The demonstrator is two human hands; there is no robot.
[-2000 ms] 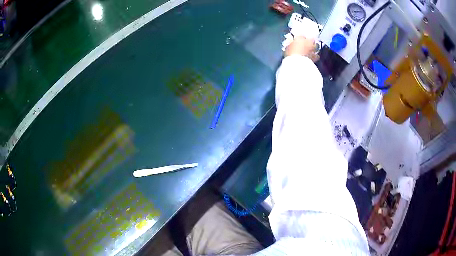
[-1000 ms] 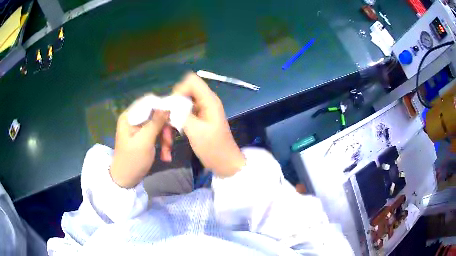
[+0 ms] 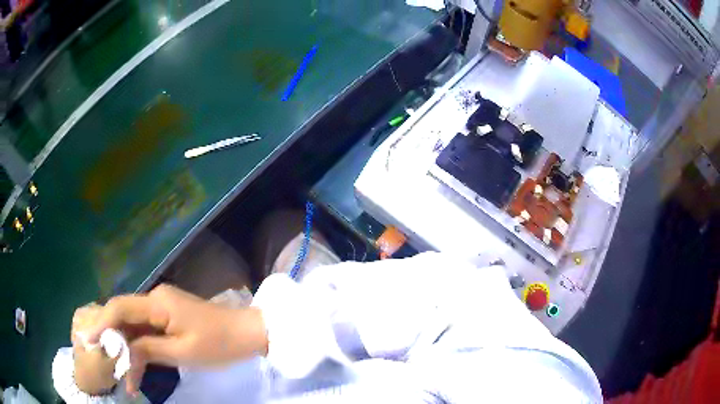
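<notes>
My right hand [image 3: 185, 327] is at the lower left, its fingertips pinching a small crumpled white wipe or finger cover [image 3: 117, 347]. My left hand [image 3: 93, 364] is just left of it, its fingers against or close to the white piece. My right fingers partly hide it, so its grip does not show clearly. The tweezers [image 3: 223, 145] lie on the green bench [image 3: 229, 87]. A small light-rimmed case [image 3: 20, 320] lies at the bench's left.
The white press base [image 3: 418, 181] at right carries black fixture plates [image 3: 481, 167], a brown-orange nest [image 3: 545, 209] and a red emergency stop [image 3: 537, 297]. Above is a yellow cylinder [image 3: 527, 22]. A blue stick [image 3: 300, 72] lies on the bench. A blue coiled cord [image 3: 304, 237] hangs beside the press.
My right hand has come from the white pieces by the control box to my left hand. Both hands now appear lower left with the white piece. The view has swung towards the press.
</notes>
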